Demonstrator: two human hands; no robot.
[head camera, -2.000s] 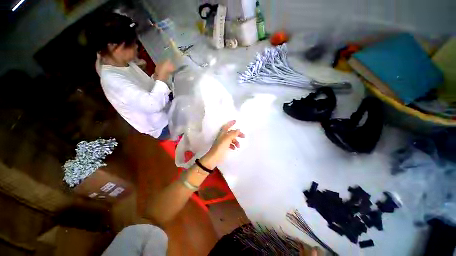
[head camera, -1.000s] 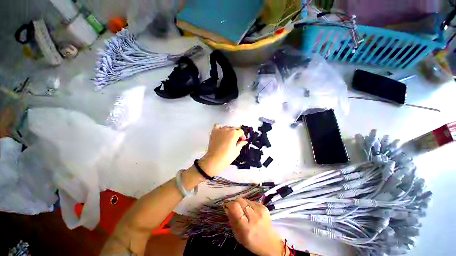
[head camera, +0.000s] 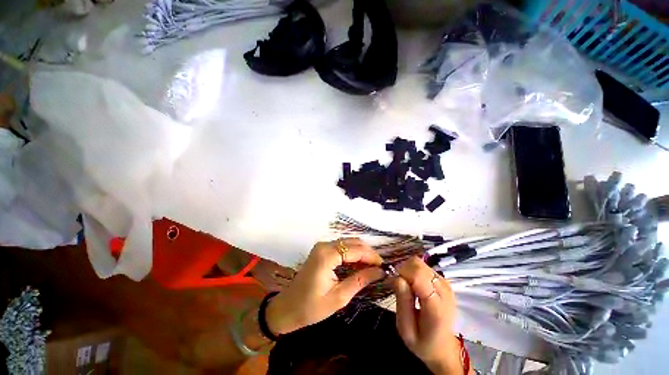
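The bundle of grey-white cable leads (head camera: 535, 278) lies at the lower right, connectors fanned to the right, with thin loose wire ends (head camera: 400, 247) at its left. My left hand (head camera: 326, 282) and my right hand (head camera: 427, 307) meet over these wires, fingertips almost touching. A small dark piece, seemingly a black sleeve piece (head camera: 387, 269), shows between them at my left fingertips. My right thumb and finger pinch a thin lead end; fingers partly hide it. Black sleeves also sit on leads right of my hands. A loose pile of black sleeve pieces (head camera: 389, 179) lies behind.
A smartphone (head camera: 540, 172) lies right of the pile, with clear plastic bags (head camera: 539, 80), a second dark slab (head camera: 627, 106) and a blue basket (head camera: 609, 36) beyond. Black curved items (head camera: 359, 62) lie at the back. A white plastic bag (head camera: 110, 154) hangs over a red stool (head camera: 191, 253).
My left hand has moved from reaching over the bench, to the sleeve pile, then back to my right hand at the wires. The view has swung right and down towards the bundle.
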